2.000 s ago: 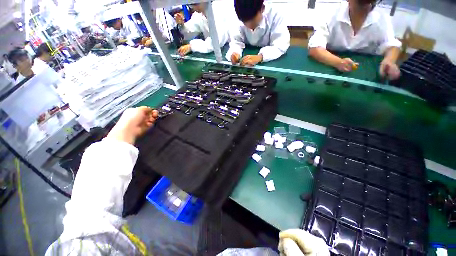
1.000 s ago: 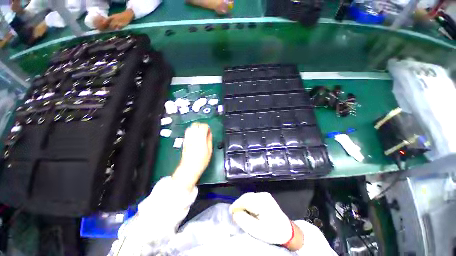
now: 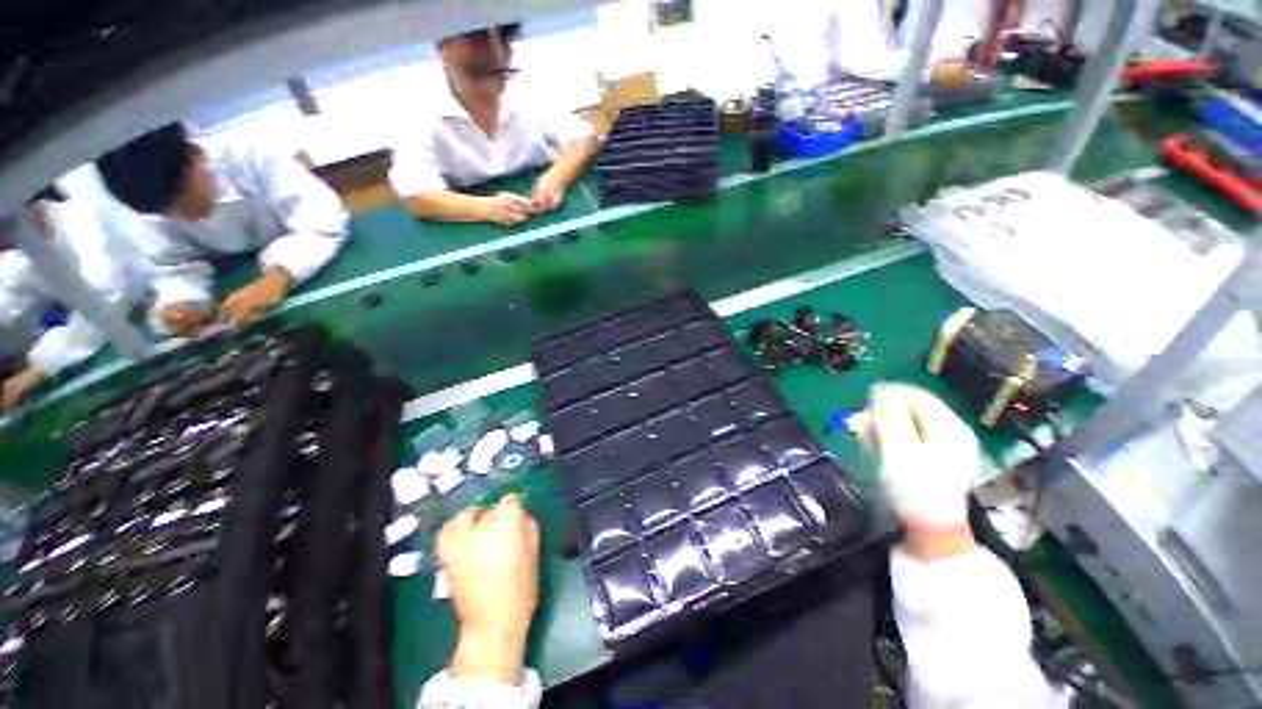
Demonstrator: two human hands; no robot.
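Observation:
My left hand [image 3: 487, 568], bare, is over the green mat just below the white pads [image 3: 446, 464], fingers curled down; whether it holds anything is hidden. My right hand [image 3: 925, 450], in a white glove, is blurred over the mat's right part, beside a blue stick [image 3: 839, 420]; its grasp is unclear. The glossy black blister tray [image 3: 678, 457] lies between my hands. A small washer-like ring [image 3: 512, 460] lies among the pads, with clear squares [image 3: 468, 416] behind them.
Black foam trays [image 3: 152, 499] with clipped units are stacked at left. Binder clips [image 3: 810, 339] lie behind my right hand. A black box [image 3: 999, 363] with yellow strips and a red light and plastic-wrapped trays [image 3: 1080, 263] are at right. People sit across the green line [image 3: 623, 256].
The view has swung right. My left hand has gone from the foam trays to beside the pads. My gloved right hand has moved from near my lap to the blue stick.

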